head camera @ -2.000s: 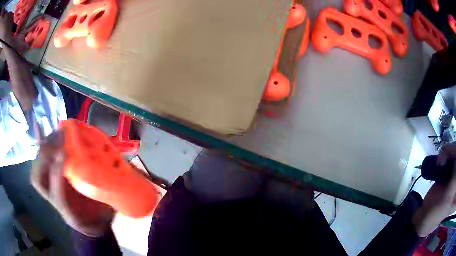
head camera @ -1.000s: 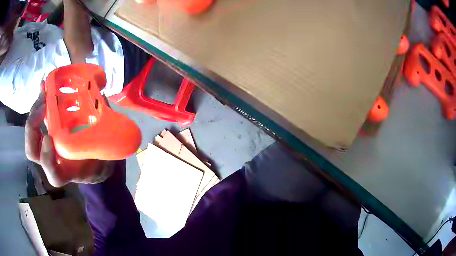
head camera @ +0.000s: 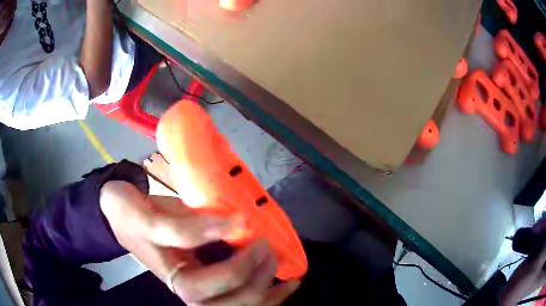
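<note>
My left hand point(head camera: 191, 251) holds an orange plastic housing point(head camera: 224, 179) in front of my body, below the bench edge. The housing is tilted, with two small dark slots showing on its edge side; my fingers cover its lower part. My right hand point(head camera: 527, 278) is at the lower right rim, partly cut off, closed around the black screwdriver point(head camera: 528, 240), whose thin tip points left. Screws are too small to make out.
A brown cardboard sheet point(head camera: 335, 72) lies on the green-edged bench point(head camera: 437, 191), with an orange housing partly beneath it. Several orange housings point(head camera: 491, 107) lie at the right. A person in a white shirt point(head camera: 36, 77) is at the upper left, by a red stool point(head camera: 135, 107).
My left hand has brought the housing rightward and closer to my body, and turned it. My right hand and the screwdriver show more fully at the lower right than one second ago.
</note>
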